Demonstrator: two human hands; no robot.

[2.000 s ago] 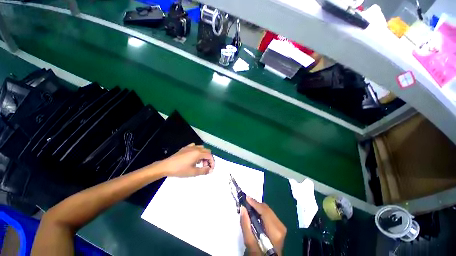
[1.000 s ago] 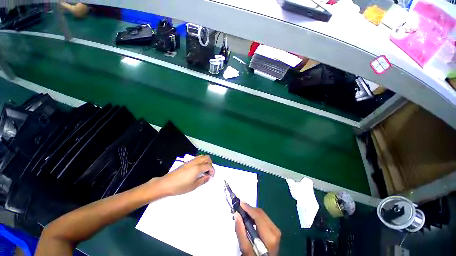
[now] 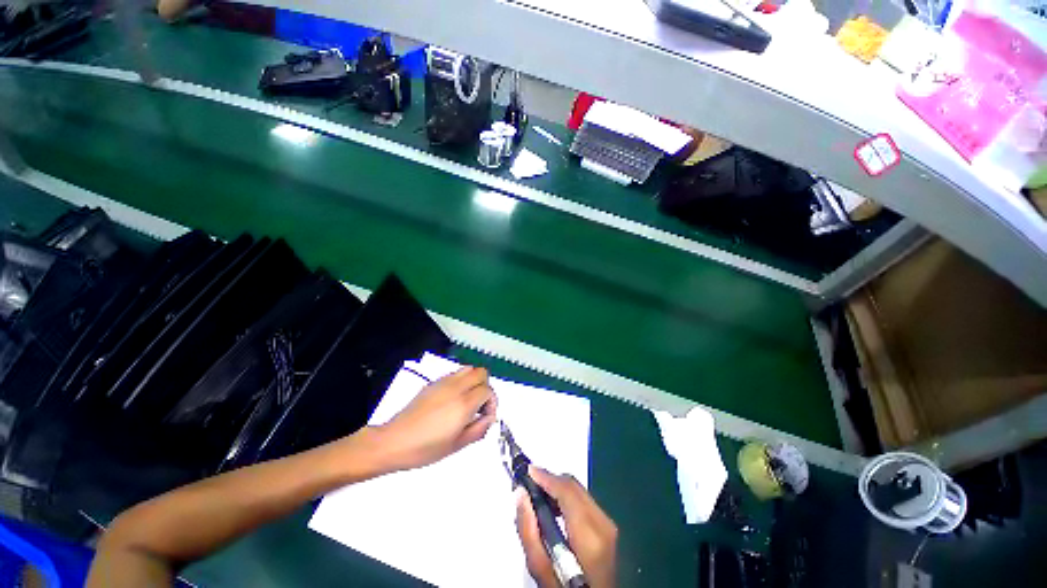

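Observation:
A white-backed solar panel (image 3: 402, 523) lies face up on the green bench in front of me. My left hand (image 3: 442, 416) is over its upper part, fingers pinched on what looks like the end of a thin dark lead. My right hand (image 3: 567, 531) holds the black soldering iron (image 3: 535, 494) like a pen, its tip on or just above the panel, close beside my left fingertips. Whether the tip touches cannot be told. Black plastic housings (image 3: 396, 327) lean in a row to the left, with a coiled lead (image 3: 279, 370) on them.
A crumpled white scrap (image 3: 692, 459), a yellowish round item (image 3: 761, 469) and a solder spool (image 3: 909, 492) are to the right. The green conveyor (image 3: 459, 247) runs behind, under a white overhead shelf (image 3: 574, 52). A blue plastic item (image 3: 57, 554) is at lower left.
The iron and my right hand have moved left, so the tip is now close to my left fingertips. My left hand has shifted slightly down the panel, and a dark lead shows behind it.

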